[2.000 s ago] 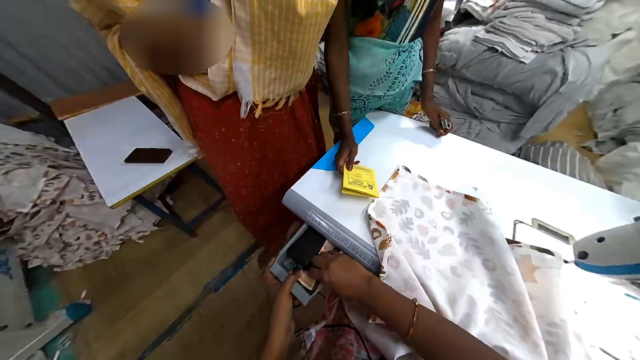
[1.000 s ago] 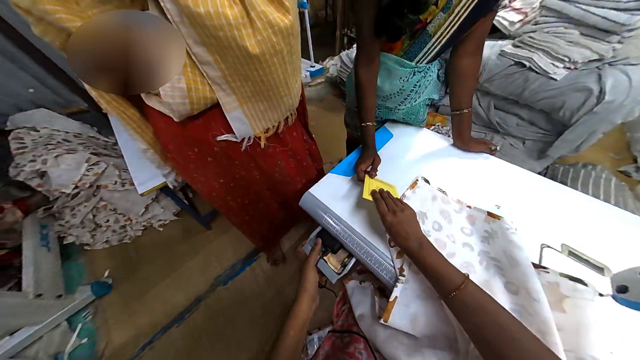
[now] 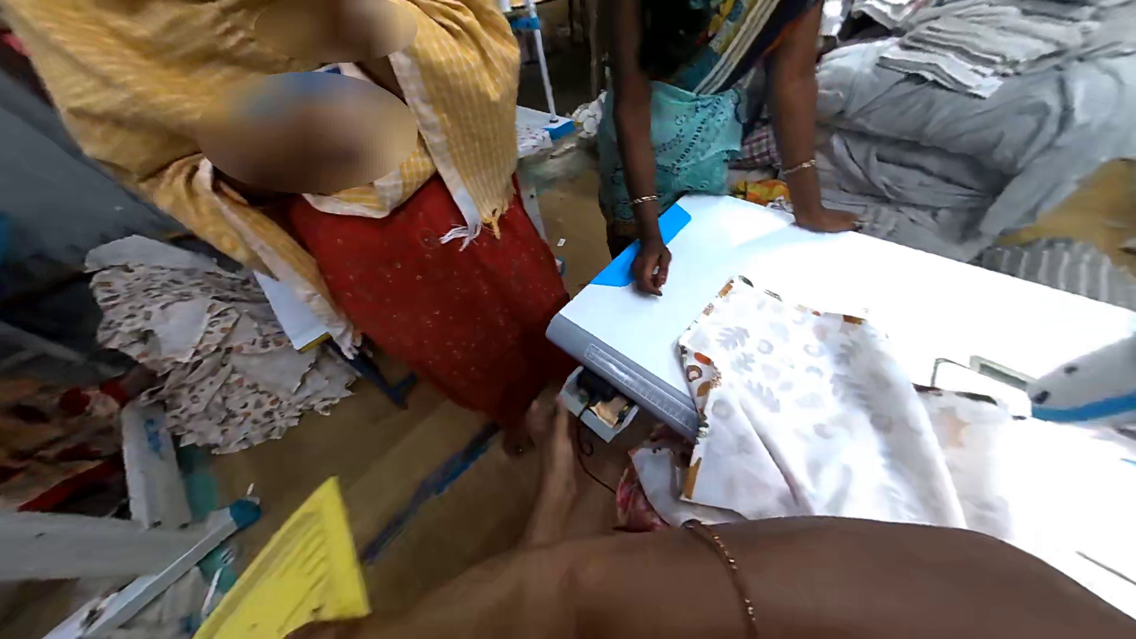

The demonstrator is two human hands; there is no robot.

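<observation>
My right hand (image 3: 355,623), its arm crossing the bottom of the view, holds a yellow paper booklet (image 3: 297,572) at the lower left; most of its fingers are out of view or blurred. Beyond that forearm, my left hand (image 3: 555,435) reaches up beside a small open drawer (image 3: 605,404) under the table's end and seems to hold nothing. Dark and tan items lie in the drawer. Printed white fabric (image 3: 790,399) lies over the white sewing machine table (image 3: 905,275), its near part hanging off the edge.
A co-worker's hand (image 3: 652,266) rests near the table's blue corner, the other hand (image 3: 825,219) on the far edge. Another person in a red skirt (image 3: 426,302) stands left of the table. Fabric heaps (image 3: 204,346) lie left; grey cloth piles (image 3: 923,133) stand behind. Part of a sewing machine (image 3: 1087,382) is at right.
My right hand has taken the yellow booklet from the table by the co-worker's hand and moved it to the lower left. My left hand was at the drawer in the earlier frames too.
</observation>
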